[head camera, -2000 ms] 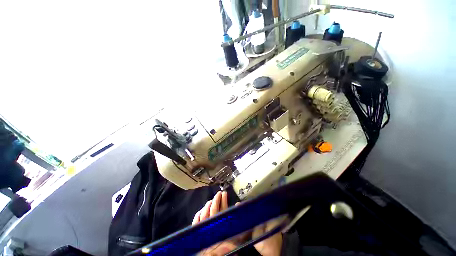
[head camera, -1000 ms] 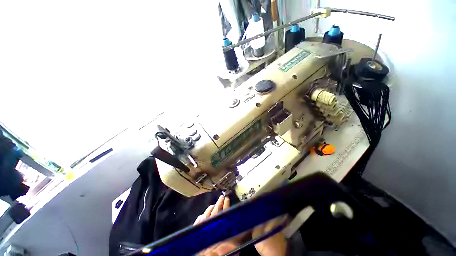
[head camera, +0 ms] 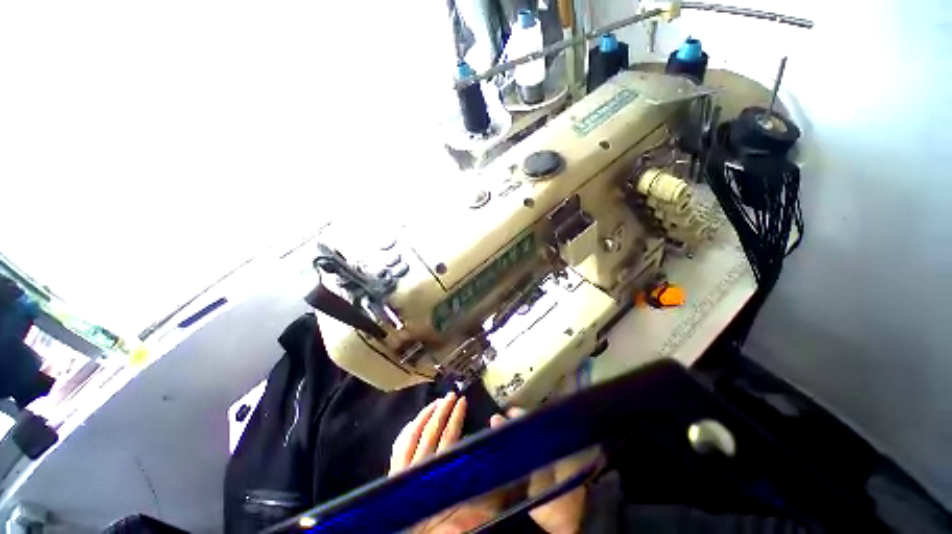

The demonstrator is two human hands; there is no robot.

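Note:
A black garment (head camera: 355, 433) with shiny zipper lines lies left of and under the cream sewing machine (head camera: 491, 245). Its cloth reaches the presser foot and needles (head camera: 459, 370). My left hand (head camera: 426, 433) lies on the cloth just in front of the needles, fingers extended and close together; its thumb side is hidden. My right hand (head camera: 558, 506) is lower right, mostly behind a blurred dark blue bar (head camera: 480, 448) that crosses the near view. A fingertip shows above the bar near the machine bed. The bar hides whether either hand grips cloth.
An orange item (head camera: 665, 296) lies right of the bed. Black cord loops (head camera: 767, 209) hang at the right end. Thread cones with blue tops (head camera: 473, 102) stand behind the machine. The pale table (head camera: 136, 417) curves away left beside a bright window.
The view has shifted slightly. More of my left fingers shows beside the needles. The pale strip seen near my right hand is no longer visible, and a fingertip now shows above the bar.

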